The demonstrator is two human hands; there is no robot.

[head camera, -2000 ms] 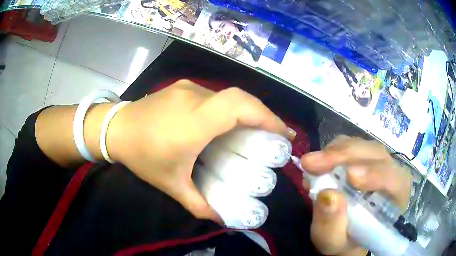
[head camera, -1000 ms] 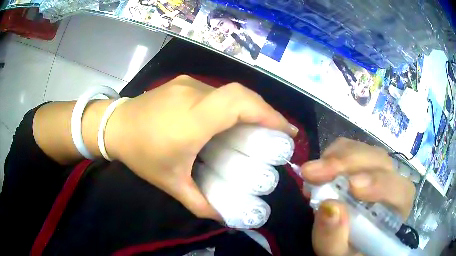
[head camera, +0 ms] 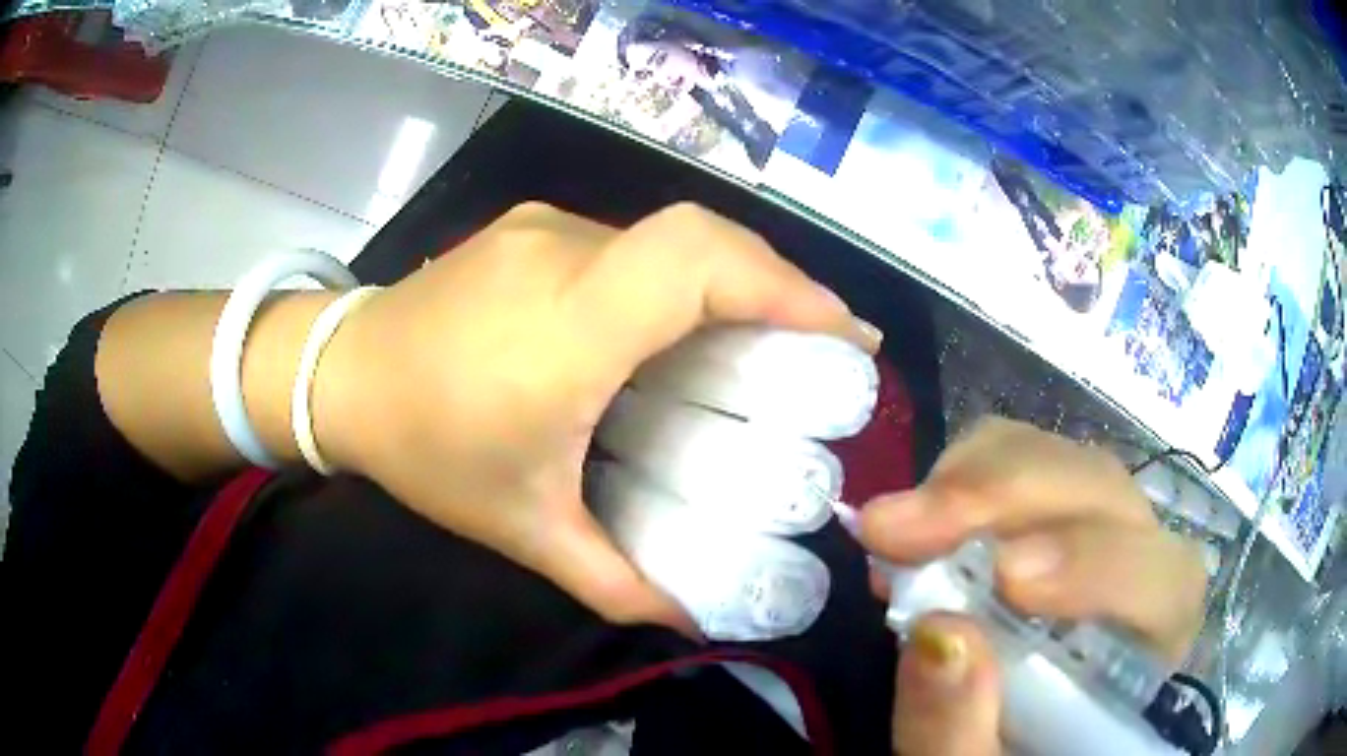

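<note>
My left hand [head camera: 517,369] holds three white plastic housings [head camera: 724,465] side by side over my lap, their oval ends facing right. My right hand [head camera: 1034,554] holds a translucent whitish dispenser [head camera: 1064,687] with a black part at its rear. Its thin needle tip [head camera: 839,510] points at the end of the middle housing and appears to touch it. The far ends of the housings are hidden in my left palm.
The table edge [head camera: 827,222] runs diagonally beyond my hands, with printed photo sheets on top. Blue plastic [head camera: 1019,148] and clear plastic trays [head camera: 1167,74] lie on it. A red object [head camera: 89,59] is at the far left above pale floor tiles.
The needle tip has moved from the top housing's end down to the middle housing's end. The housings have shifted slightly up in my left hand's hold, and my right hand has moved slightly left.
</note>
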